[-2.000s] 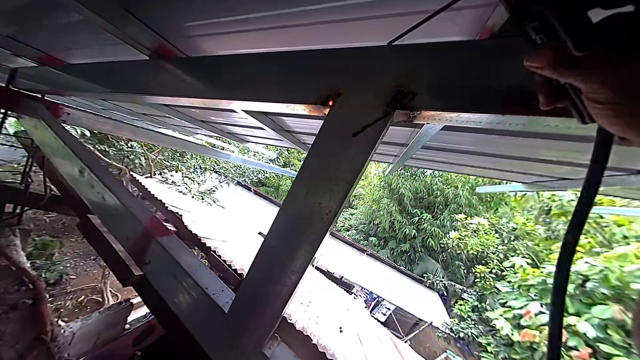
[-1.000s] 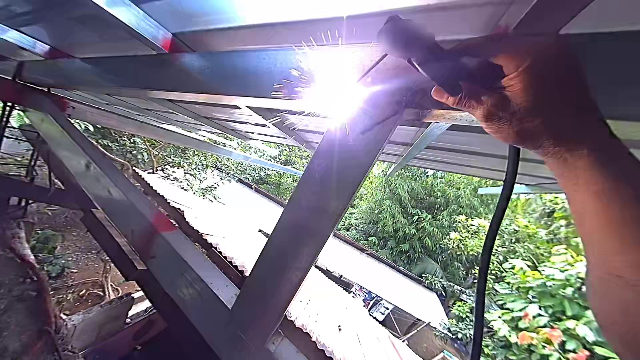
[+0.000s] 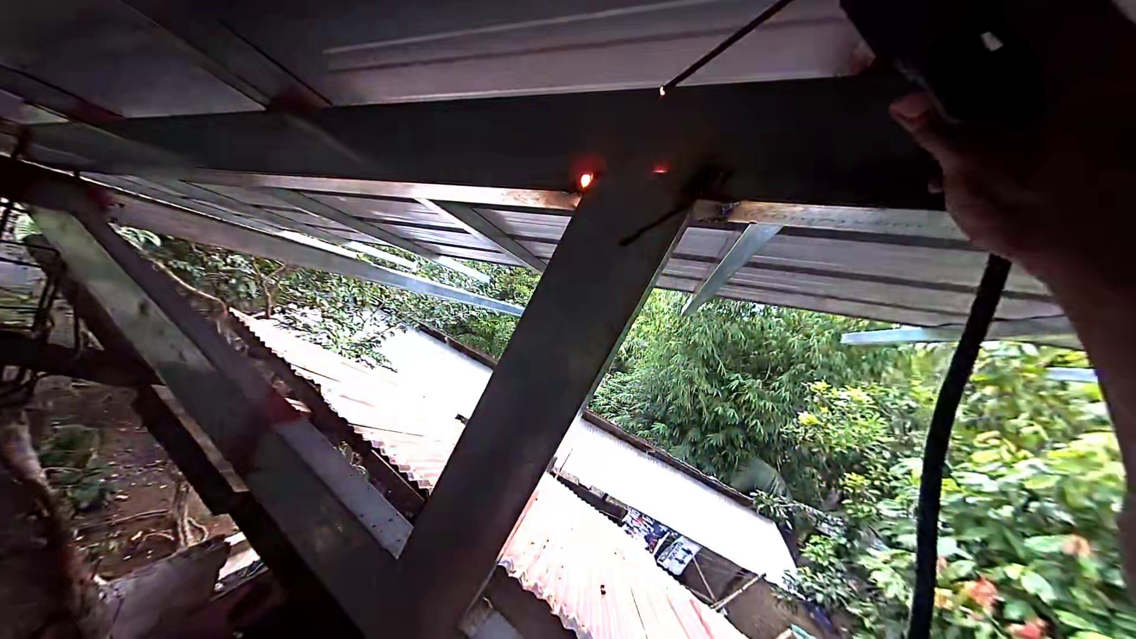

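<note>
At the upper right my right hand (image 3: 994, 186) is closed around a dark electrode holder (image 3: 950, 62). A thin welding electrode (image 3: 728, 43) slants down to the left from it, its tip glowing in front of the upper edge of a horizontal steel beam (image 3: 426, 138). Below the tip, a slanted steel brace (image 3: 550, 355) meets that beam. An orange-hot spot (image 3: 586, 180) glows at the joint's left side, with a fainter red spot to its right. A thin dark rod (image 3: 655, 224) lies across the brace's upper end. My left hand is out of view.
Metal roof sheets (image 3: 577, 53) run overhead. A black cable (image 3: 945, 444) hangs from the holder. Another slanted steel member (image 3: 222, 399) joins the brace's foot at lower left. Beyond lie lower corrugated roofs (image 3: 612, 559), trees and shrubs (image 3: 710, 382).
The bright arc and sparks seen at the joint one second ago are gone, leaving glowing spots. My right hand and the holder have moved away to the upper right.
</note>
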